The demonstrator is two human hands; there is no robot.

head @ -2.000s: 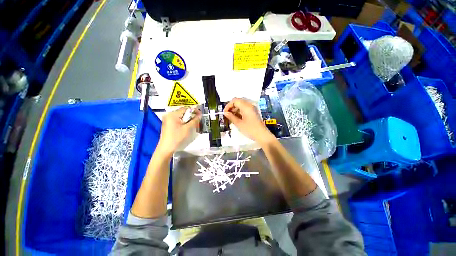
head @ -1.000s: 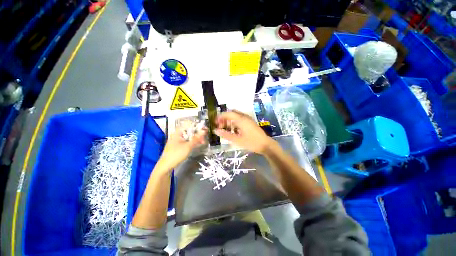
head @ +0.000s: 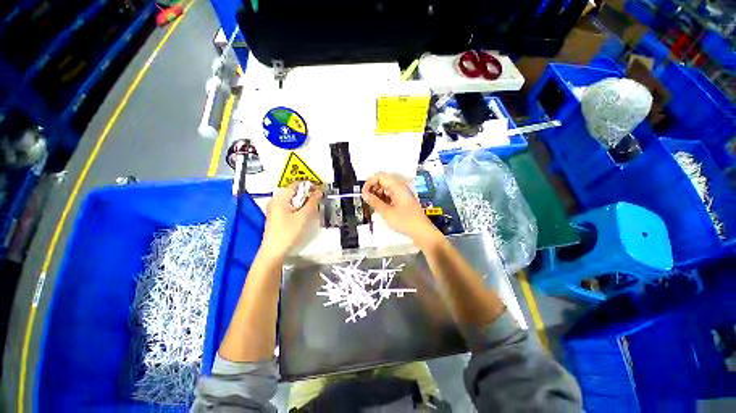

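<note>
My left hand (head: 290, 216) is at the left of the clamp fixture (head: 347, 211) and holds a small bunch of white sticks (head: 302, 194). My right hand (head: 394, 206) is at the right of the fixture, its fingertips pinching the end of one white stick (head: 345, 195). That stick lies level across the dark upright strip (head: 342, 161), between both hands. A loose pile of white sticks (head: 360, 289) lies on the grey metal tray (head: 323, 347) below the fixture. The stick's left end is close to my left fingertips; contact is unclear.
A blue tote (head: 89, 298) full of white sticks stands at left. A clear bag (head: 492, 210) of sticks is right of the fixture, beside the dark control panel (head: 440, 211). A blue stool (head: 617, 242) and more blue bins are farther right. Red-handled scissors (head: 480, 64) lie on a white ledge.
One second ago both hands were blurred near the fixture; now my right hand holds a stick across the strip. The view has shifted slightly. The tray pile looks about the same.
</note>
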